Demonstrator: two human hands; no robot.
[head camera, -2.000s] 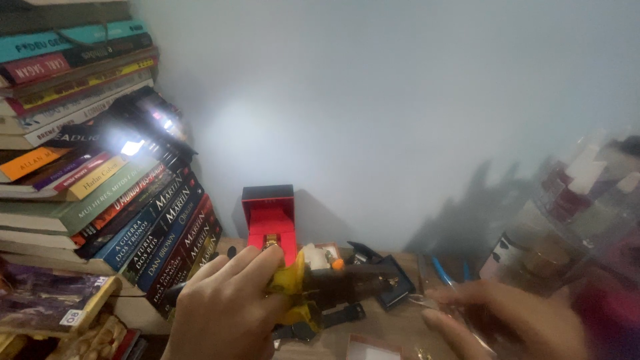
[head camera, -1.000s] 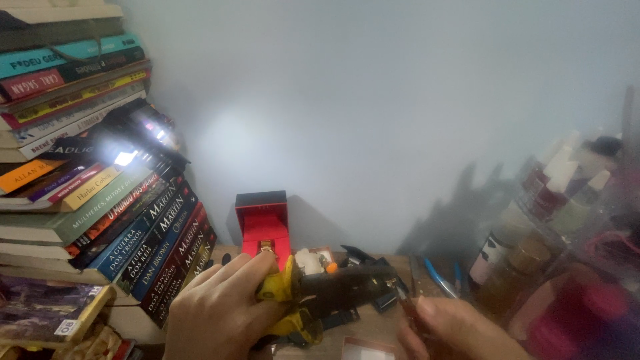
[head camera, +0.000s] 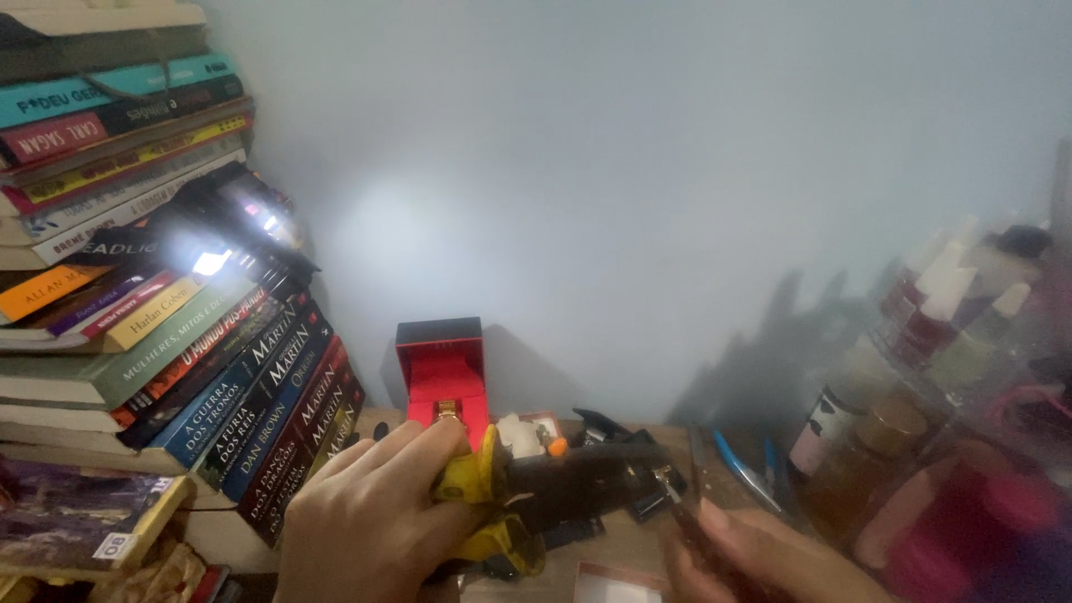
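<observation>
My left hand (head camera: 381, 511) grips the yellow handles of a dark-jawed plier-like tool (head camera: 578, 477), whose jaws point right. At the jaw tips is a small metallic piece (head camera: 663, 476), too blurred to name. My right hand (head camera: 754, 544) holds a thin, dark-handled tool (head camera: 691, 523) with its metal tip at that piece. Behind my left hand stands an open box with red lining (head camera: 444, 364), with a gold-coloured watch or bracelet part (head camera: 448, 409) in it.
Stacked books (head camera: 209, 402) rise at the left, with a lit lamp (head camera: 251, 222) among them. Blue-handled tools (head camera: 741, 469) lie on the wooden table (head camera: 569, 561) at right, near bottles and a clear organizer (head camera: 946, 352). A shallow open box (head camera: 620, 586) is at the front edge.
The thin tool in my right hand has turned more upright since two seconds ago, its tip now at the jaw tips. My left hand keeps its grip on the yellow handles.
</observation>
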